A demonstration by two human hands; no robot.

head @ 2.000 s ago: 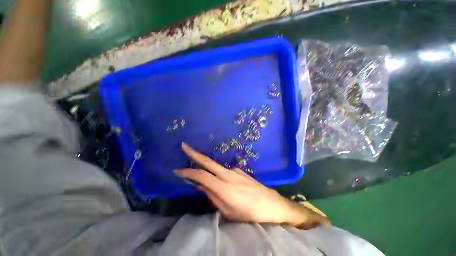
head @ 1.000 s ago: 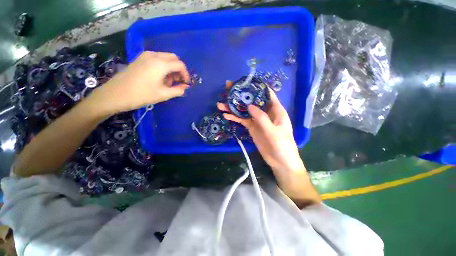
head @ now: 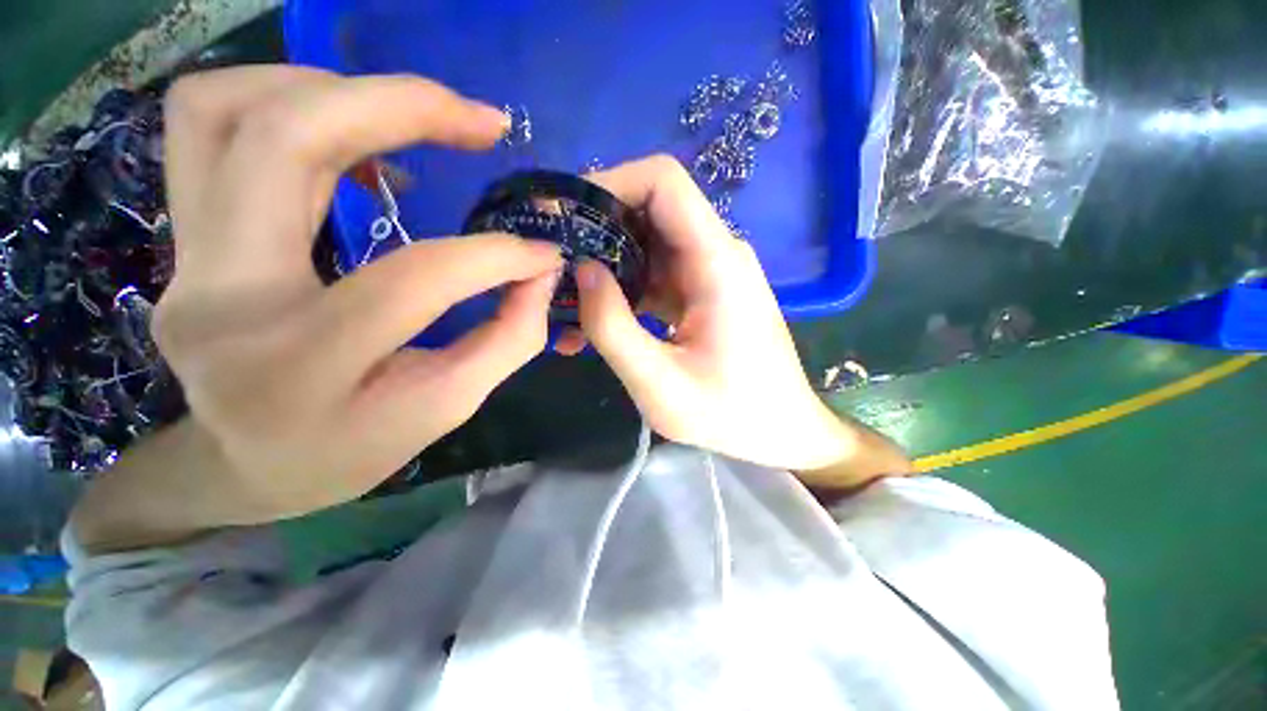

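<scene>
My right hand [head: 709, 313] holds a round black housing [head: 591, 229] by its rim, tilted, above the near edge of the blue tray [head: 834, 299]. My left hand [head: 320, 278] has its thumb and one fingertip together at the housing's open face, touching or nearly touching it. Whether a small part is between them is hidden. Another left finger points out over the tray, close to a few coil springs [head: 517, 125]. More silvery coil springs [head: 730, 146] lie loose at the tray's right side. A white lead with a ring end [head: 379, 227] lies at the tray's left edge.
A dark heap of wired housings [head: 84, 292] is left of the tray, partly behind my left hand. A clear bag of small parts [head: 973, 125] touches the tray's right side. A worn pale rail [head: 139, 63] runs at upper left. A blue object [head: 1223, 317] is at far right.
My left hand has moved from over the tray to the housing's face. The housing in my right hand has moved left and tilted. The second housing seen under it is no longer visible.
</scene>
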